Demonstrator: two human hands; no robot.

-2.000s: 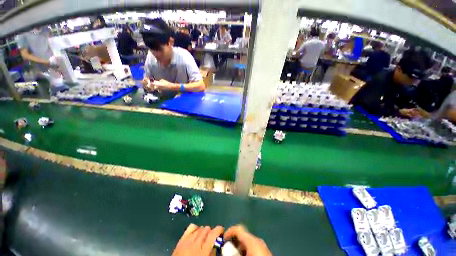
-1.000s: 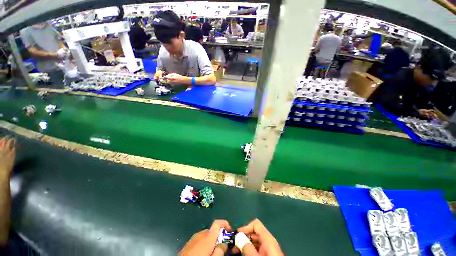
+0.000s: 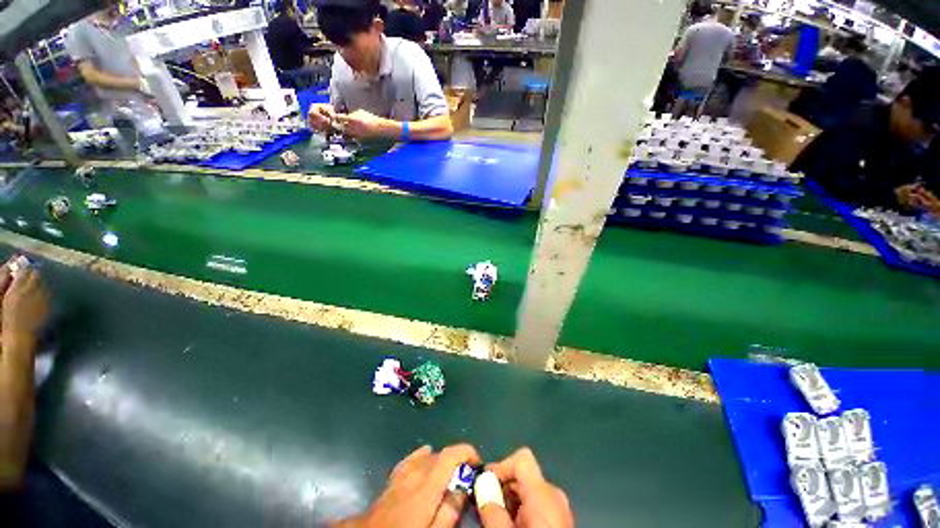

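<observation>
My left hand (image 3: 428, 490) and my right hand (image 3: 524, 497) are close together at the bottom edge of the view. Between their fingers they hold a small white, blue and dark part (image 3: 464, 477), mostly hidden by the fingers. A white patch (image 3: 489, 488) shows at a right-hand fingertip. A part-built unit (image 3: 409, 381) with a white block, red wires and a green circuit board lies on the dark bench, beyond my hands.
A blue sheet (image 3: 747, 413) at right bears several housed units (image 3: 830, 438). A white post (image 3: 577, 196) stands at the green belt's (image 3: 361, 258) near edge. A part-built unit (image 3: 482, 278) lies on the belt. Another person's hand (image 3: 23, 299) is at far left.
The camera view has shifted, so the scene sits higher and the blue sheet further right. The unit on the belt has moved left past the post. My hands still hold the small part.
</observation>
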